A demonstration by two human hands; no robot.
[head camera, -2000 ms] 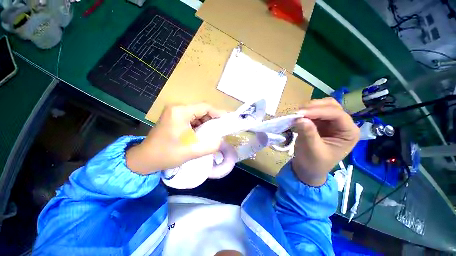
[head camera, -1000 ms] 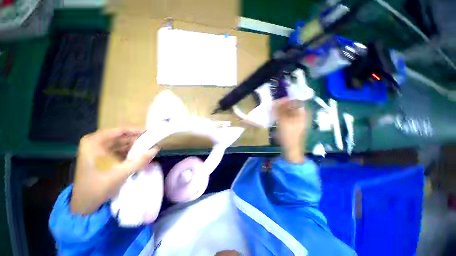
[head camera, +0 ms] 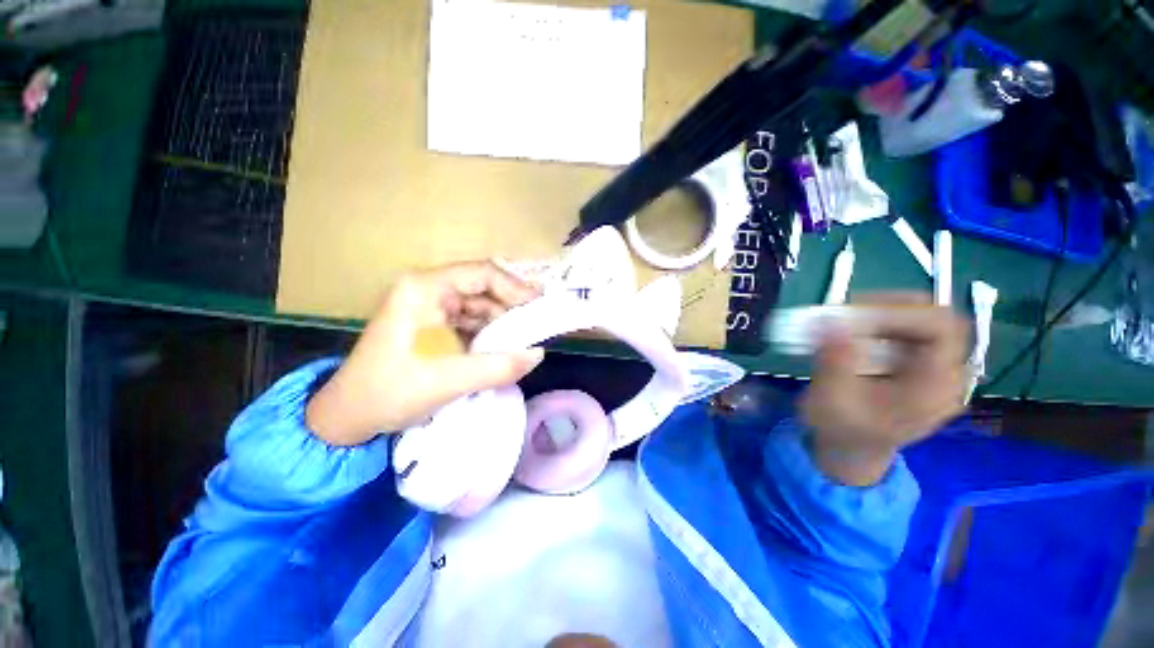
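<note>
My left hand holds the white-and-pink cat-ear headphones by the headband over my lap. Both pink cushions hang toward me; one cat ear points up and one points right. My right hand is blurred, at the right over the bench edge, with its fingers closed around a slim white item. The blur hides what exactly the item is. My right hand is apart from the headphones.
A black arm crosses above the cardboard. Behind the headphones lies a tape roll. A white sheet, purple-labelled item, slim white tubes and blue tray lie farther back. Blue bins stand at right.
My right hand has let go of the headphones, moved right to the bench items and now holds a slim white item. My left hand still holds the headphones. The view has shifted.
</note>
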